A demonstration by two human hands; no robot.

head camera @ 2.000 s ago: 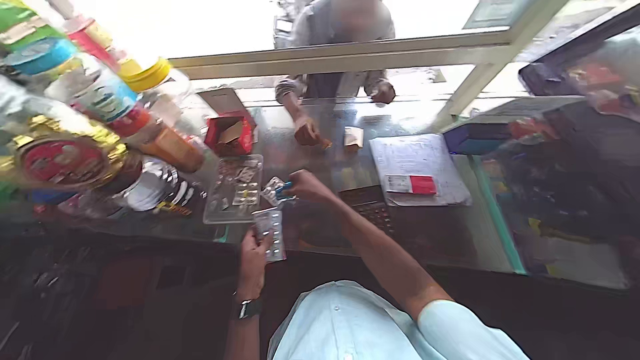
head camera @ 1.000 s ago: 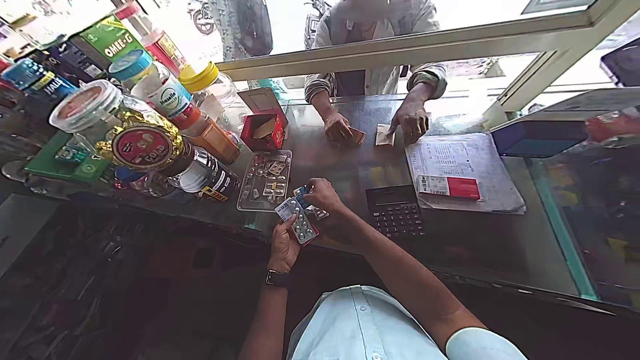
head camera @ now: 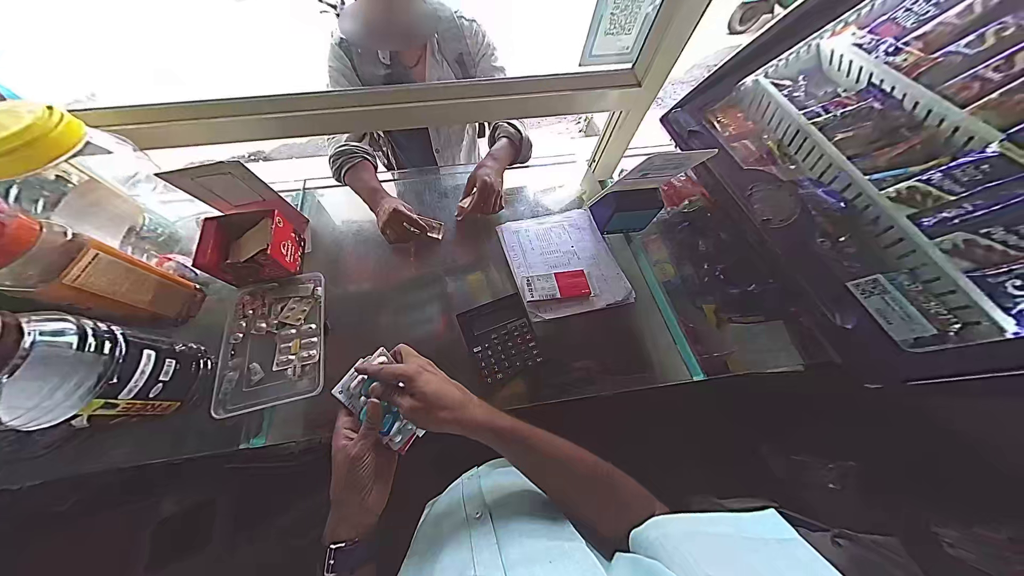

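Near the counter's front edge, my left hand holds several blister packs of tablets, some with blue pills. My right hand is bent over the upper end of the same packs, its thumb and fingers on them. To the left of both hands, a clear plastic tray holds cut strips and loose pills. A black calculator lies to their right. Beyond it, a red and white medicine box rests on a stack of papers.
Across the glass counter a person holds folded paper, perhaps banknotes. An opened red carton stands behind the tray. Jars and a dark bottle crowd the left. A white basket of packets is at the right.
My right hand has come to the packs in my left hand from beside the tray. The person opposite has shifted their hands and now holds folded paper up off the counter. The view has swung right.
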